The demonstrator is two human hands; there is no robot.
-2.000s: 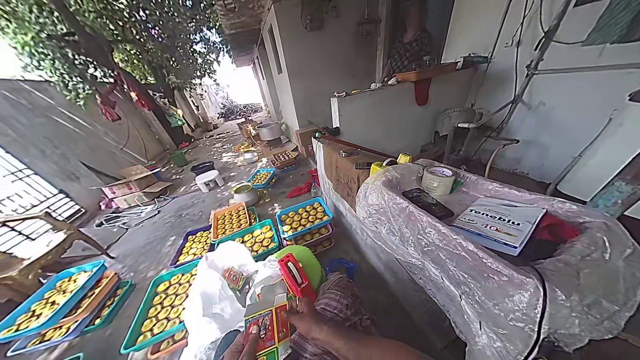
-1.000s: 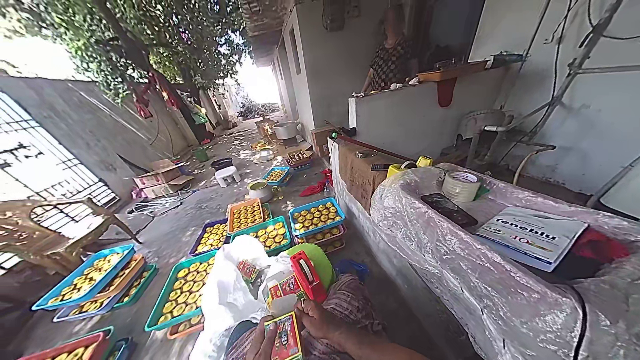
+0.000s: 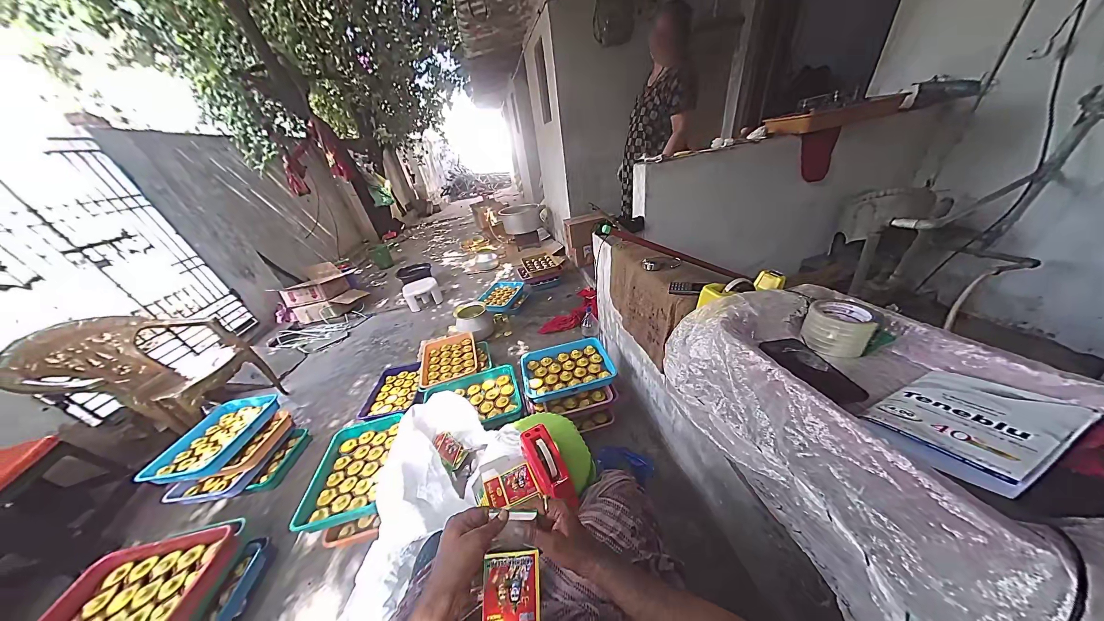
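Observation:
My left hand (image 3: 466, 556) and my right hand (image 3: 569, 535) meet over my lap, both gripping a small pale strip (image 3: 513, 515) between their fingertips. Just below them lies a small red and yellow printed box (image 3: 511, 586). Beyond my fingers are more red printed packets (image 3: 511, 486) and a red tape dispenser (image 3: 548, 466), in front of a green rounded object (image 3: 573, 444). A white plastic bag (image 3: 427, 466) spreads to the left, with another printed packet (image 3: 450, 450) on it. A patterned cloth (image 3: 625, 526) covers my lap.
Plastic trays (image 3: 302, 517) of round yellow pieces stand on the ground ahead and left, near a plastic chair (image 3: 129, 362). At right, a plastic-covered seat (image 3: 776, 466) holds clear tape rolls (image 3: 838, 328), a phone (image 3: 811, 369) and a printed pad (image 3: 983, 427). A person (image 3: 660, 112) stands behind a low wall.
The red and yellow box that my hands held a second ago now lies below them, and they hold a pale strip. The person behind the wall has turned and stands further left along it.

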